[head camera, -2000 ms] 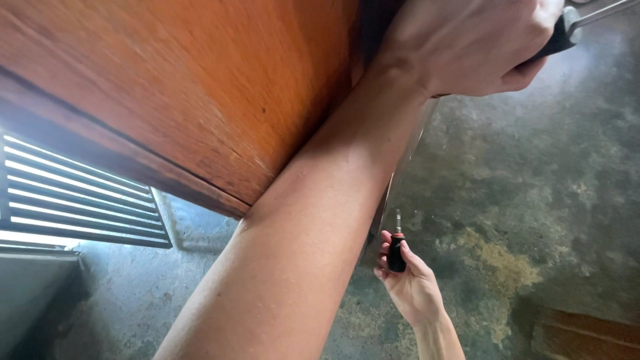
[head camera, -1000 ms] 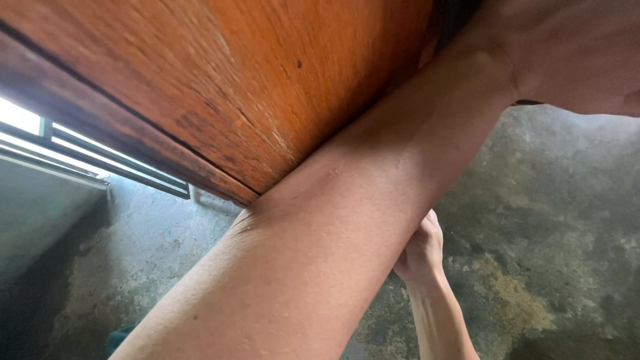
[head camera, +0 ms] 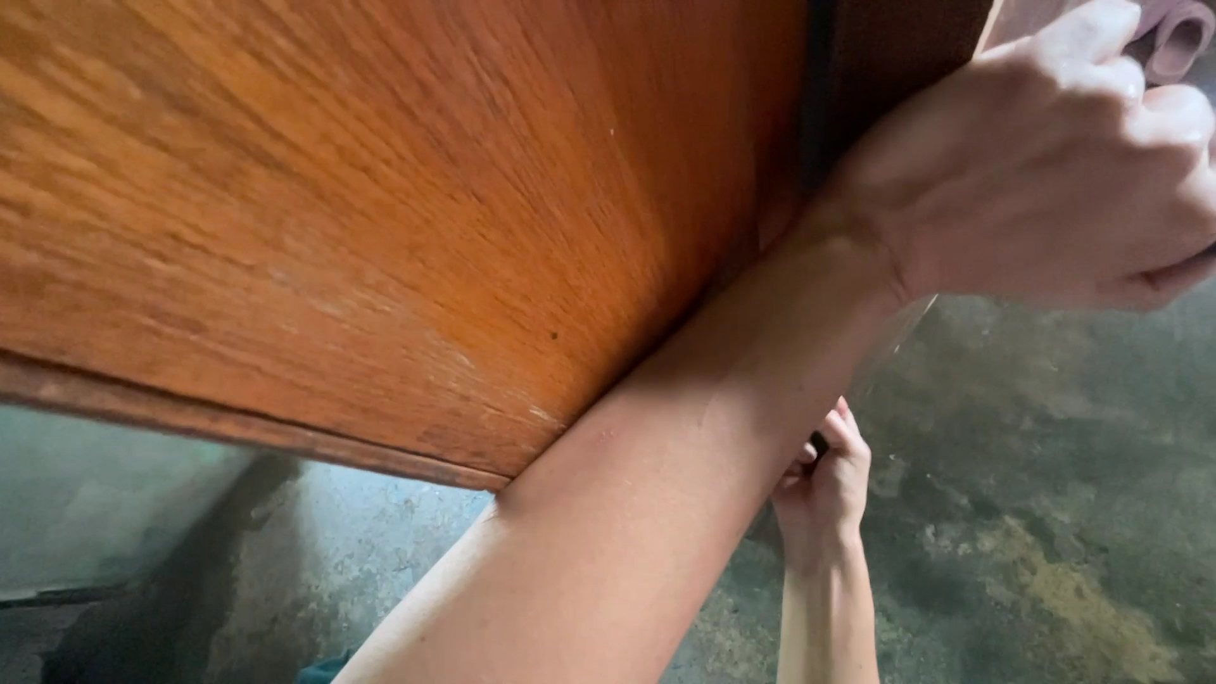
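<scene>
From the lower left my left forearm crosses the view and lies against the edge of an orange-brown wooden panel [head camera: 427,237]. My left hand [head camera: 1054,180], back up and fingers curled, is beyond that panel at the upper right. Only a dark sliver shows beneath its fingers at the right edge of the view; the rest of what it holds is out of sight. Lower down, my right hand [head camera: 826,475] is partly covered by the left forearm. Its fingers are curled around a black tool handle [head camera: 818,443], mostly hidden; the tool's tip cannot be seen.
The stained concrete floor [head camera: 988,560] lies below both arms. A pale green wall [head camera: 104,503] stands at the left, under the panel's lower edge. Pink tubular or shoe-like things [head camera: 1180,43] are at the top right corner. A bit of teal [head camera: 323,668] shows at the bottom.
The right hand, earlier seen with a small black-handled tool, metal shaft up, is now partly behind the left forearm. The black-handled tool at the left hand has gone almost wholly from view.
</scene>
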